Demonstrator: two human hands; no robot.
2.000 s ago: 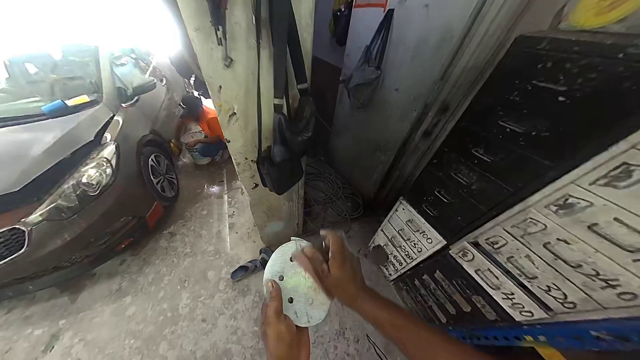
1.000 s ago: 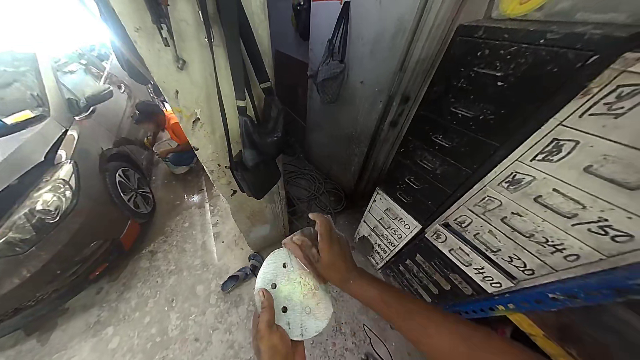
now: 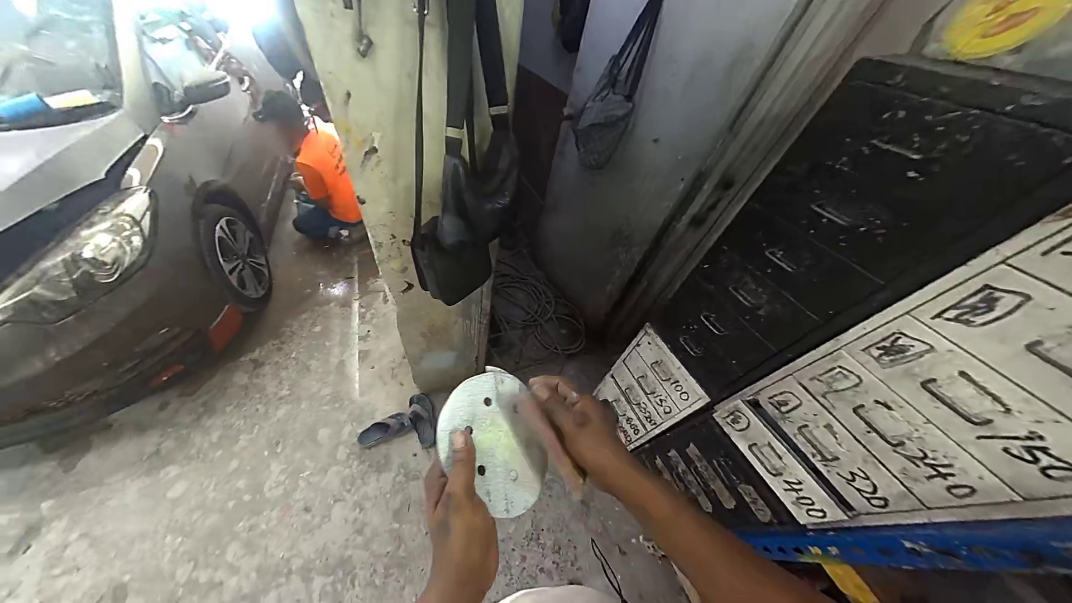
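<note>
A round, pale sanding disc point(image 3: 502, 452) with several dark holes is held upright at the lower middle of the head view. My left hand point(image 3: 462, 511) grips its left edge, with the thumb across the holed face. My right hand point(image 3: 578, 431) is at the disc's right side, its fingers closed on a blurred, brownish-pink sheet edge point(image 3: 554, 444). Whether that edge is part of the same disc or of a second one behind it, I cannot tell.
Drawers marked with numbers point(image 3: 879, 423) stand on a blue rack point(image 3: 913, 544) at right, below black drawers point(image 3: 804, 218). Black bags point(image 3: 456, 255) hang on a pillar point(image 3: 360, 100). Sandals point(image 3: 389, 429) lie on the floor. A person in orange point(image 3: 327, 172) crouches beside a grey car point(image 3: 167, 251).
My right hand has moved from the disc's upper face to its right side, and a brownish-pink sheet edge now shows there. My left hand still holds the disc.
</note>
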